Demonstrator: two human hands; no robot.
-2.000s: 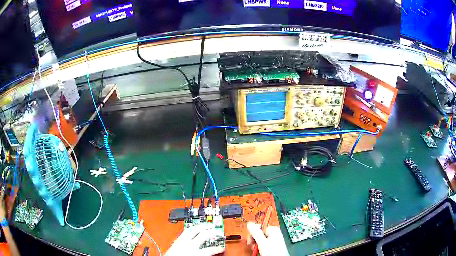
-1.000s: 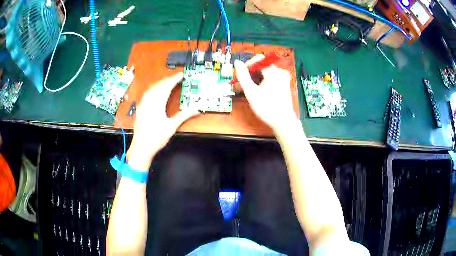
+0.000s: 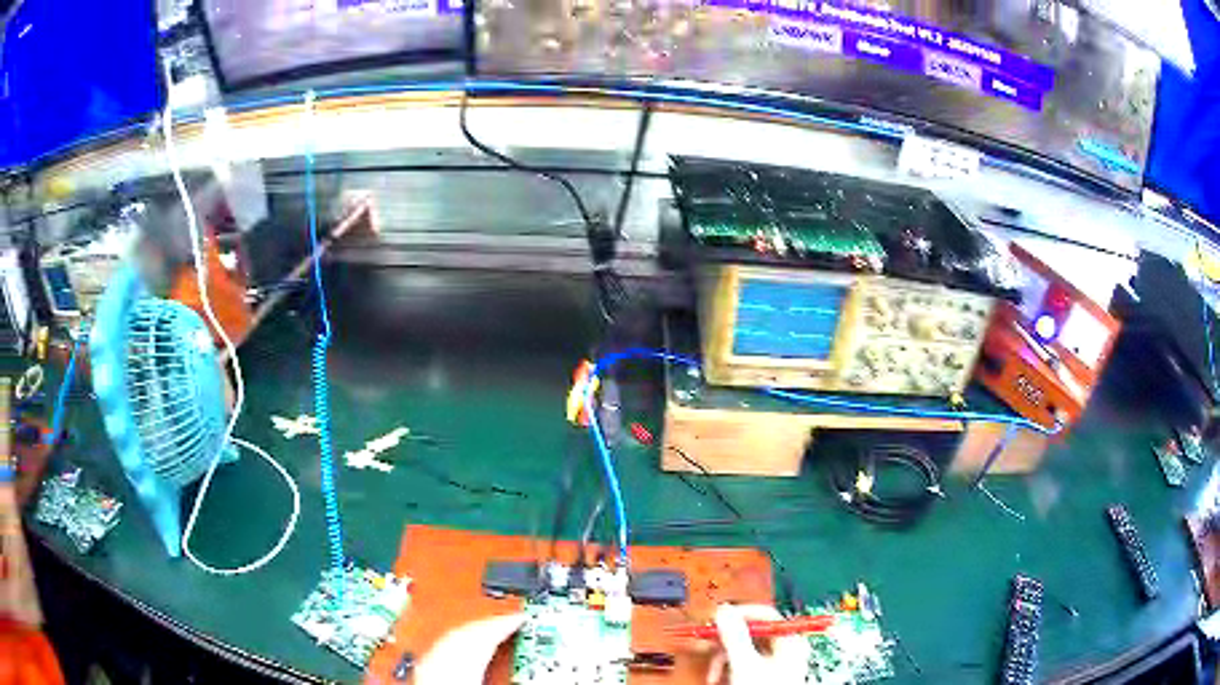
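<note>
A green-white circuit board (image 3: pixel 573 640) lies on the orange-brown mat (image 3: pixel 448 569), its back edge at the cluster of test connectors (image 3: pixel 589 578) with black blocks either side. The blue cable (image 3: pixel 609 468) rises from the cluster. My left hand (image 3: pixel 471 650) is at the board's left edge, cut off by the bottom edge; its fingertips are not clear. My right hand (image 3: pixel 739 645), also cut off, is right of the board and holds a slim red-handled tool (image 3: pixel 769 626), which lies roughly level.
Other circuit boards lie left (image 3: pixel 351 613) and right (image 3: pixel 850 645) of the mat. A light blue fan (image 3: pixel 167 388) stands left, a coiled blue cord (image 3: pixel 325 455) beside it. An oscilloscope (image 3: pixel 789 328) and orange box (image 3: pixel 1050 341) stand behind. Remotes (image 3: pixel 1022 629) lie right. Screens (image 3: pixel 803 60) are above.
The view has tilted up from the lap to the bench and screens. My right hand has moved away from the connector end of the board, with the red tool still in it.
</note>
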